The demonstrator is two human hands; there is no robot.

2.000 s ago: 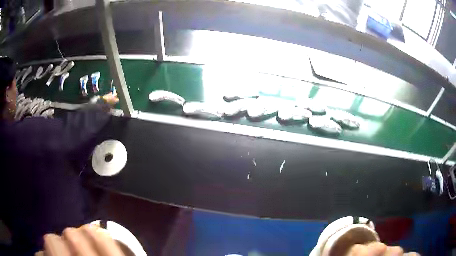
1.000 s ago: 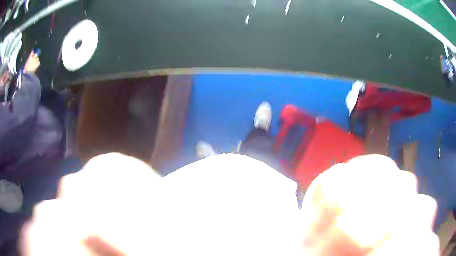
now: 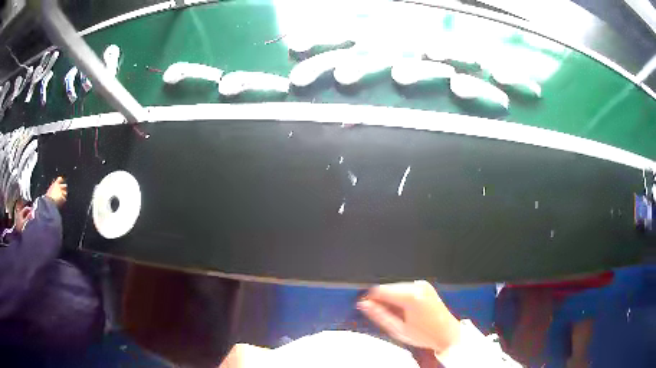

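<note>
My right hand [image 3: 413, 313] is at the bottom, just off the black bench's [image 3: 252, 201] near edge, fingers curled; whether it holds anything is unclear. My left hand [image 3: 246, 356] is pale and mostly cut off by the bottom edge. Between them is a bright white shape, too overexposed to name. A flat white tape roll [image 3: 103, 204] with a dark centre hole lies on the bench at left. Small white scraps [image 3: 404, 180] lie mid-bench. Several curved white housing shells [image 3: 253, 83] lie in a row on the green belt [image 3: 194, 97].
A person's dark sleeve [image 3: 36, 241] and hand are at the far left, beside a pile of white shells [image 3: 25, 169]. A metal upright [image 3: 93, 65] stands at the belt's edge. A blue item [image 3: 642, 211] lies at the bench's right end. Red and brown objects are below the bench.
The view has tilted back up from floor to bench and belt. Both hands, large and overexposed one second ago, now look smaller and lower; my right hand has moved inward.
</note>
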